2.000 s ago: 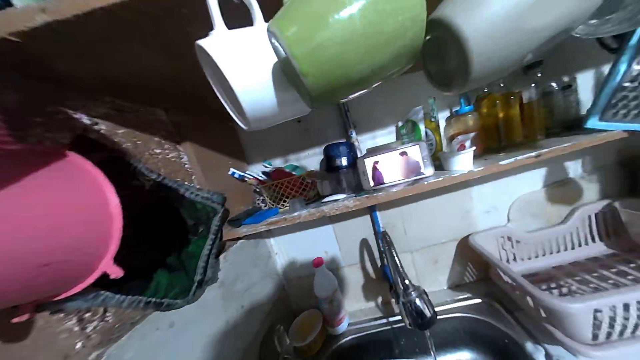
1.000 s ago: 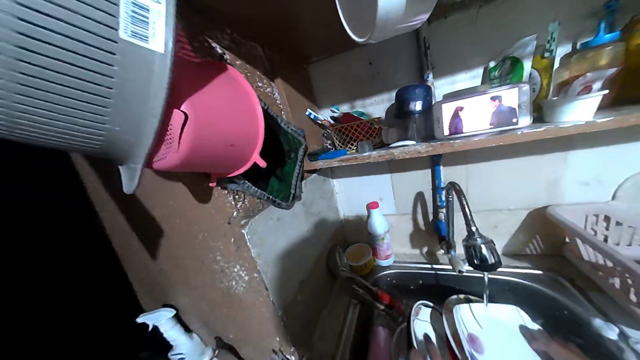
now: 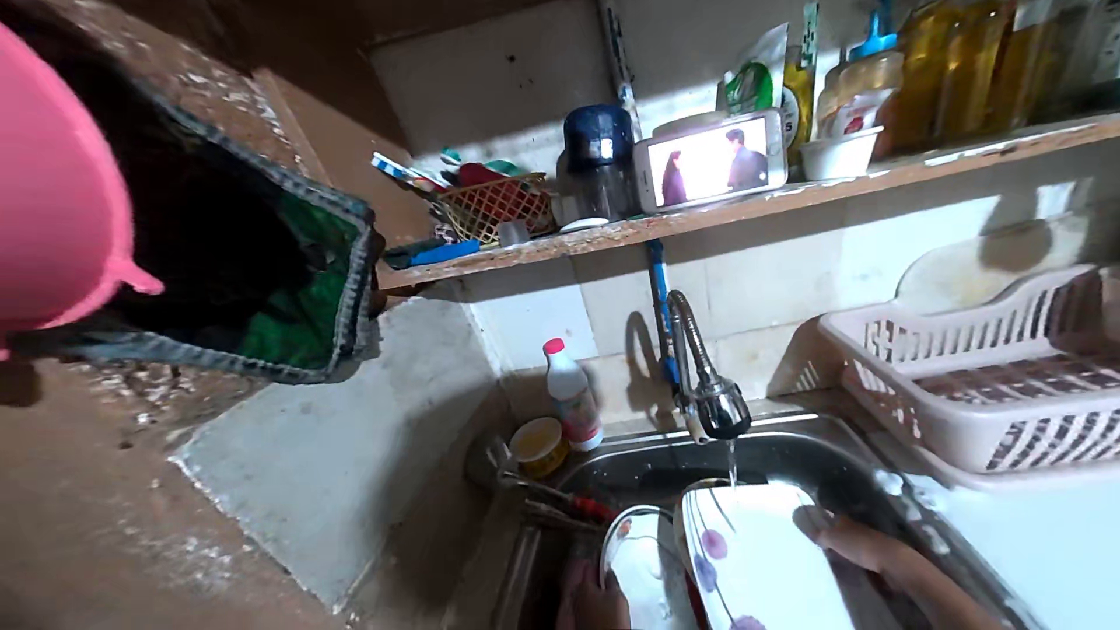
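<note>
Water runs from the metal faucet (image 3: 723, 409) onto a white plate with purple flowers (image 3: 761, 560) in the steel sink (image 3: 818, 429). My right hand (image 3: 853, 542) grips this plate at its right edge. At the bottom of the view, my left hand (image 3: 595, 599) is at the lower left rim of a second white plate (image 3: 646, 560), its fingers partly hidden. Both plates are tilted, side by side. Utensils, one with a red handle (image 3: 593, 507), lie at the sink's left side.
A dish rack (image 3: 927, 420) stands right of the sink. A red-capped bottle (image 3: 573, 398) and a yellow tub (image 3: 538, 444) are behind its left corner. The wooden shelf (image 3: 542, 249) above holds a phone (image 3: 710, 162), a small basket (image 3: 499, 206) and bottles. A pink container (image 3: 57, 192) hangs at left.
The view has tilted and shifted. Both hands and more of the plates now show than one second ago; the water still runs onto the flowered plate.
</note>
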